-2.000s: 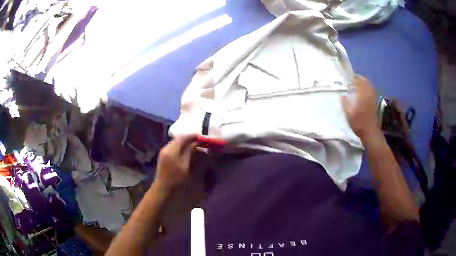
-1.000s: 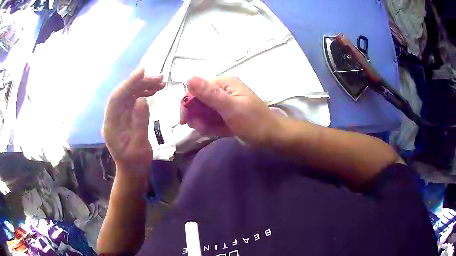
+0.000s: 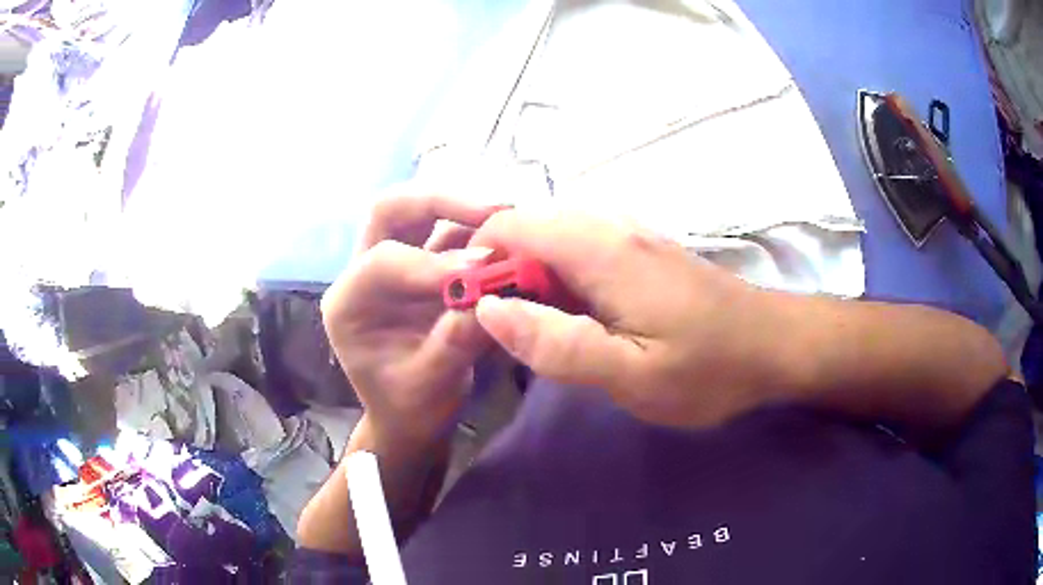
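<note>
A small red device [image 3: 509, 278] with a round dark hole at its end is held in front of my body. My right hand [image 3: 641, 314] grips it between thumb and fingers. My left hand [image 3: 400, 303] is curled around its left end, with fingertips and thumb against it; its inner fingers are partly hidden. A white garment [image 3: 698, 143] with seam lines lies spread on the blue table behind my hands, partly overexposed and covered by them. The black waistband label is not visible.
A steam iron [image 3: 906, 166] with a brown handle rests on the table's right side [image 3: 823, 40], its dark hose running off the right edge. Pale cloth lies heaped at the left [image 3: 69, 206], colourful cloth at lower left [image 3: 149, 497]. A white stick [image 3: 374, 520] stands at bottom.
The red device has gone from my left fingertips to my right hand, and both hands have now come together at it. The garment lies flatter, and the iron shows fully.
</note>
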